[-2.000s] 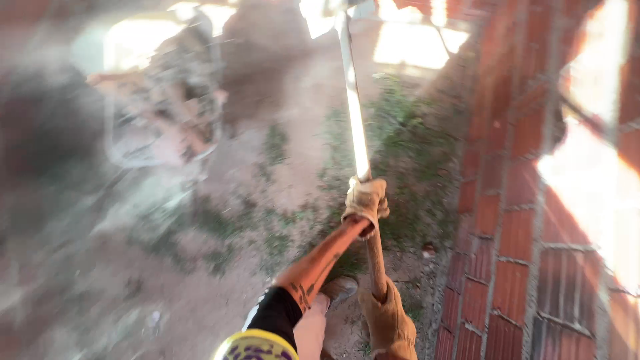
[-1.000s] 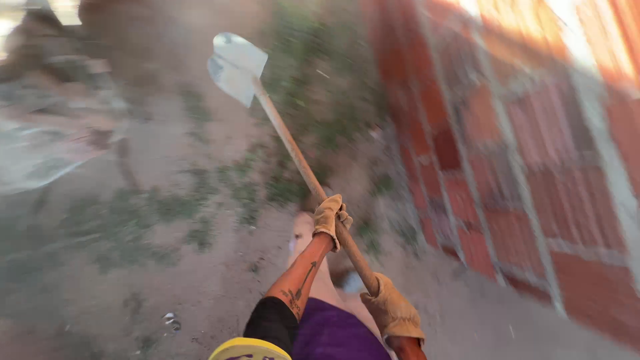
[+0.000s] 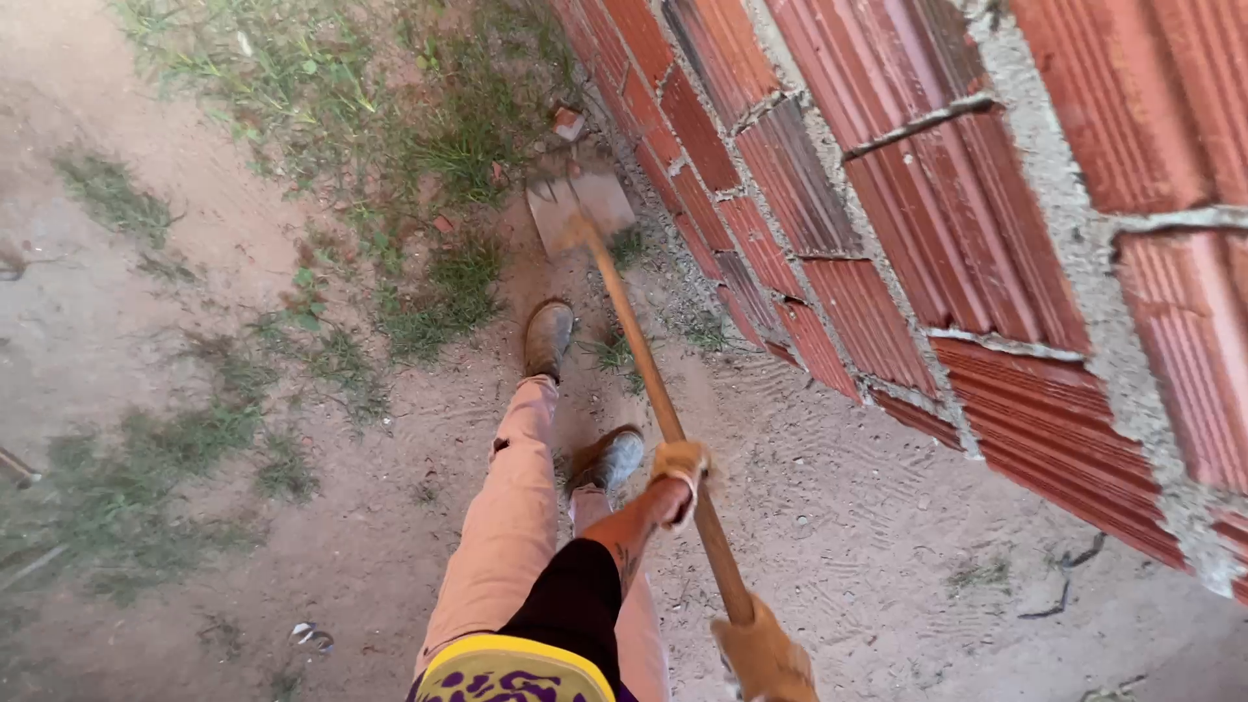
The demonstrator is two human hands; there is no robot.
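A shovel (image 3: 648,361) with a wooden handle runs from the lower right up to its metal blade (image 3: 582,210), which is low over or on the ground beside the wall's foot. Midway along the handle, my left hand (image 3: 680,470) in a tan work glove is closed around it. My gloved right hand (image 3: 765,651) grips the handle's upper end, at the bottom edge of the view. Grass (image 3: 468,146) and small rubble lie by the blade. Whether the blade carries any soil is hard to tell.
A red hollow-brick wall (image 3: 877,214) with rough mortar fills the right side. My boots (image 3: 549,336) stand on bare dirt close to the handle. A brick fragment (image 3: 567,123) lies by the wall beyond the blade. A dark twig or root (image 3: 1065,585) lies at lower right.
The shovel blade has swung down to the foot of the wall; a second ago it was out over the ground at upper left. Both hands have stayed on the handle. The view has turned toward the wall.
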